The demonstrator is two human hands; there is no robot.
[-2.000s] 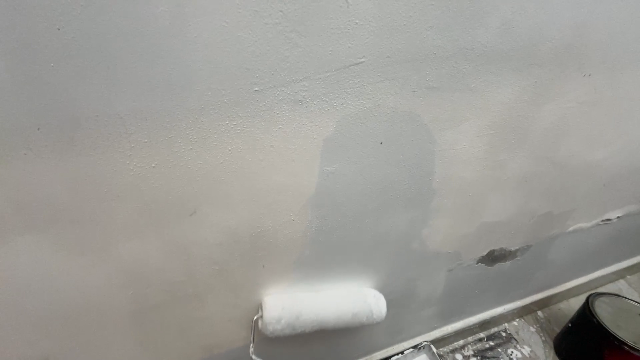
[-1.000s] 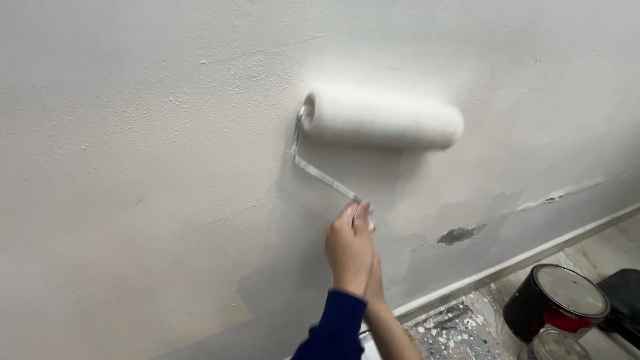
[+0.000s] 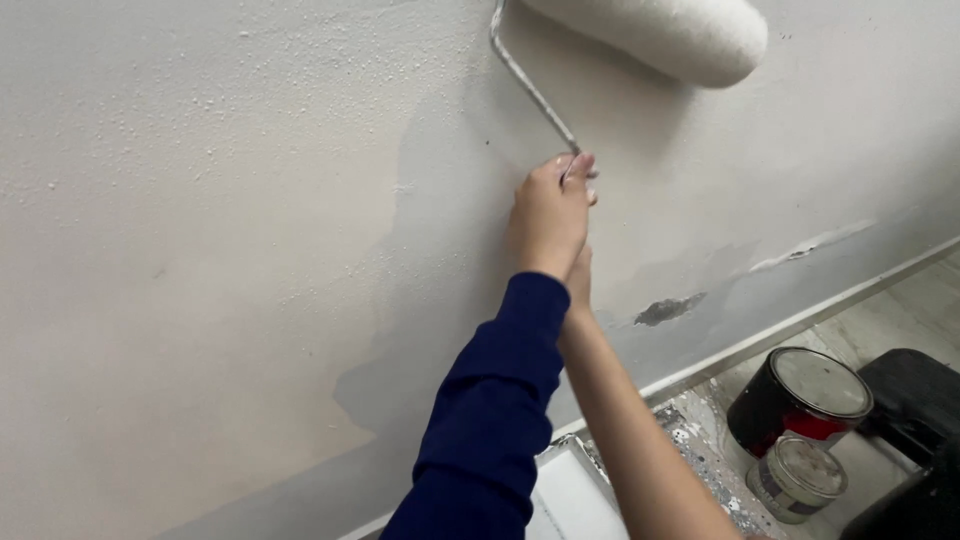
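Observation:
Both my hands grip the handle of a paint roller against the wall [image 3: 247, 315]. My left hand [image 3: 551, 214], below which a dark blue sleeve runs, is closed around the handle, near the bent metal frame [image 3: 532, 90]. Behind and below it, my right hand [image 3: 580, 281] is mostly hidden, with its bare forearm reaching down to the right. The white fluffy roller cover [image 3: 675, 37] is at the top, partly out of view. Under it the wall shows grey damp-looking patches and a chipped spot [image 3: 670, 308].
A paint tray [image 3: 574, 495] with white paint lies at the wall's foot, partly behind my forearms. To its right stand a large dark paint can [image 3: 799, 401], a smaller can [image 3: 796, 480] and a black object [image 3: 911, 397]. A skirting board [image 3: 720, 356] edges the wall.
The roller has moved up the wall from low down near the skirting. Both hands, out of view in the earliest frame, are now seen on its handle.

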